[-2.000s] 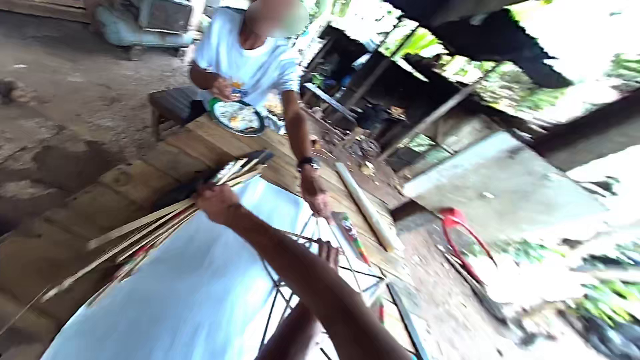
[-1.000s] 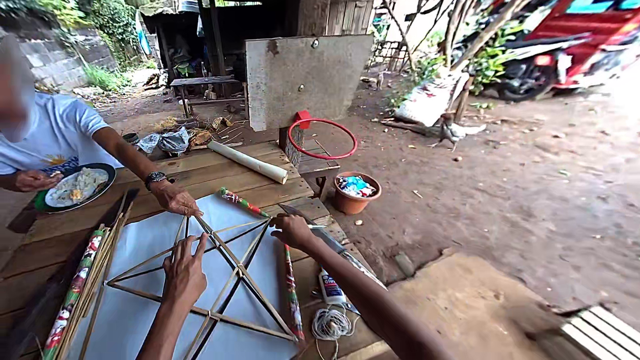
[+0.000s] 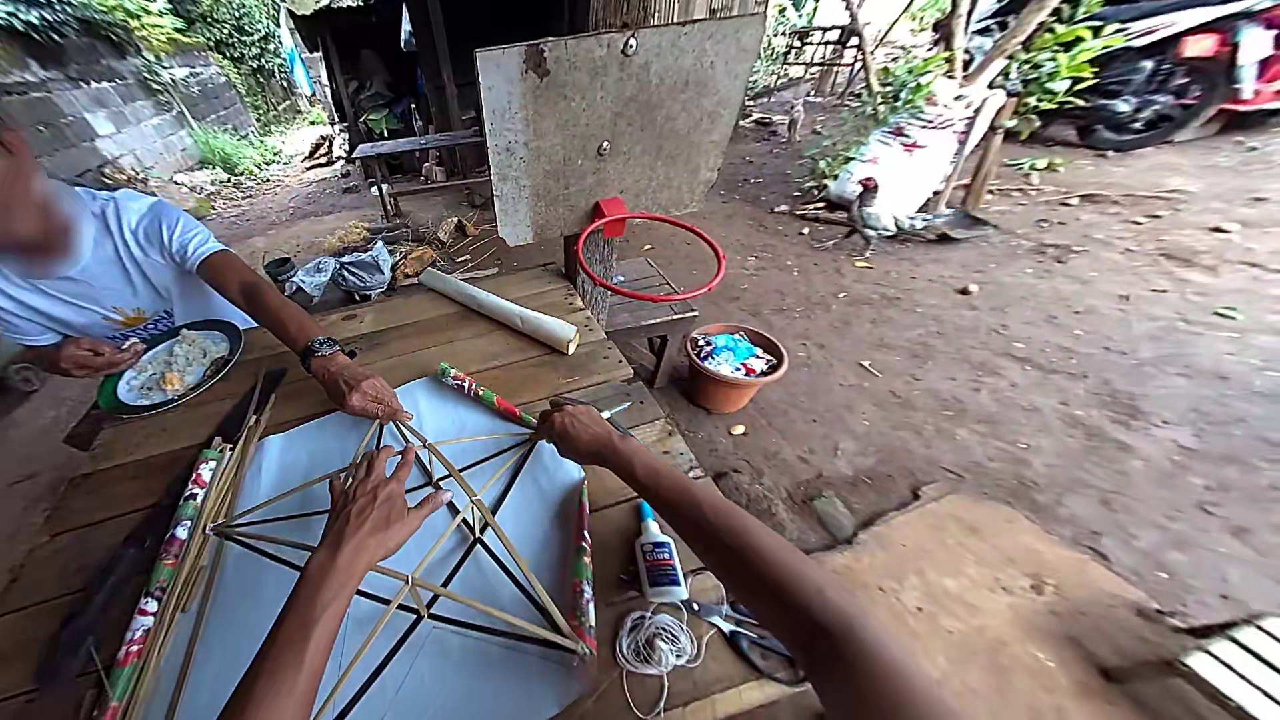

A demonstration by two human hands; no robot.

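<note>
A star-shaped frame of bamboo strips (image 3: 468, 510) lies on a large white paper sheet (image 3: 460, 672) on a wooden table. My left hand (image 3: 375, 505) is over its upper left part with fingers spread; whether it touches the strips is unclear. At the star's right tip, my right hand (image 3: 580, 432) has its fingers closed by the handle of a dark tool, which it partly hides. A co-worker's hand (image 3: 362, 388) touches the top tip. Rolls of patterned wrapping paper (image 3: 165, 580) edge the sheet, with bamboo strips (image 3: 215, 540) beside the left one.
Right of the sheet are a glue bottle (image 3: 659, 560), white string (image 3: 652, 642) and scissors (image 3: 762, 645). A pale roll (image 3: 505, 312) lies at the far edge. The co-worker has a plate of food (image 3: 180, 368). Beyond are a red hoop (image 3: 722, 262) and a pot (image 3: 735, 390).
The view has swung far to the right since the first frame. My left hand now spreads over the star's upper left. Two seconds ago one of my hands was at the bamboo strips.
</note>
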